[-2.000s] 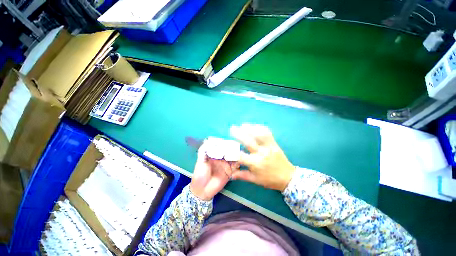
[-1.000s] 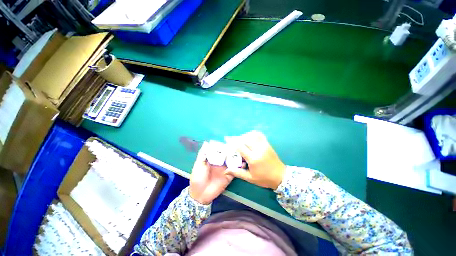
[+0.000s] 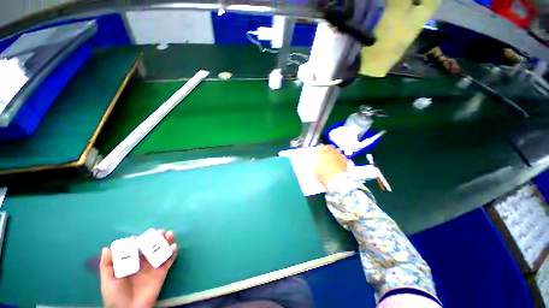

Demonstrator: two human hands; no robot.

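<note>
My left hand (image 3: pixel 137 283) is palm up over the front left of the green bench mat (image 3: pixel 198 216). Two white power adapters (image 3: pixel 125 257) lie side by side on its fingers, dark print facing up. My right hand (image 3: pixel 331 163) is stretched out to the right, over the white paper sheet (image 3: pixel 305 171) and beside the small blue tray (image 3: pixel 368 144). Its fingertips are hard to make out, so I cannot tell if it holds anything. A clear metal-topped bottle (image 3: pixel 360 122) and crumpled white cloth stand in the tray.
A white guide bar (image 3: pixel 153 122) lies diagonally across the green conveyor (image 3: pixel 241 111). White units (image 3: pixel 275 79) sit on the belt. A white socket strip (image 3: pixel 319 75) rises on a post. Pens (image 3: pixel 380 178) lie right of the paper. A carton (image 3: pixel 524 222) is far right. Another person's hand (image 3: pixel 445 62) shows at back right.
The view has swung to the right. My right hand has left the adapters and reached over the paper beside the blue tray. My left hand still holds two adapters, now lying flat on the open hand.
</note>
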